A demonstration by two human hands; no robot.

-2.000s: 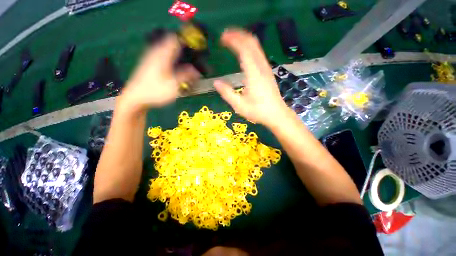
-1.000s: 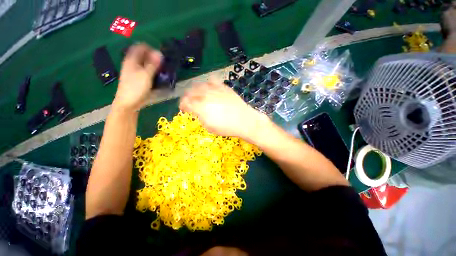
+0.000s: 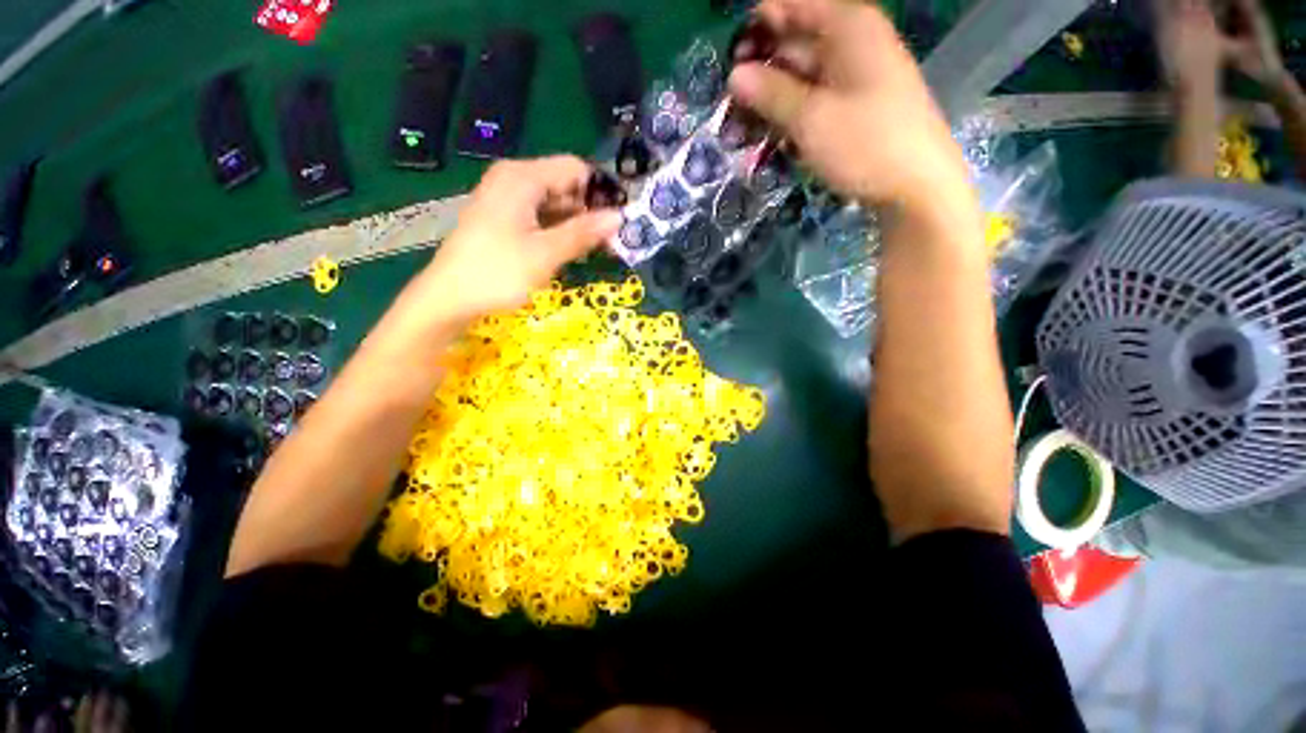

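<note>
My left hand (image 3: 516,229) and my right hand (image 3: 838,93) hold a clear sheet of black parts (image 3: 670,198) between them, raised and tilted above the rail. My left fingers pinch its lower left end, by a small dark part. My right fingers grip its upper right end, also with a dark part at the fingertips. Below lies the big pile of yellow ring pieces (image 3: 566,465). A single yellow ring piece (image 3: 325,274) lies on the rail. Several black devices (image 3: 494,93) lie on the belt beyond.
Another clear sheet of black parts (image 3: 258,370) and stacked bagged trays (image 3: 98,501) lie at left. A crumpled clear bag (image 3: 845,279), grey fan (image 3: 1217,351), tape roll (image 3: 1064,490) and red packet (image 3: 1084,576) are at right. Another person's hands (image 3: 1210,57) show at upper right.
My hands have left the device and the pile's edge and moved right and up, taking hold of the clear sheet and lifting it. More black devices now lie side by side on the belt.
</note>
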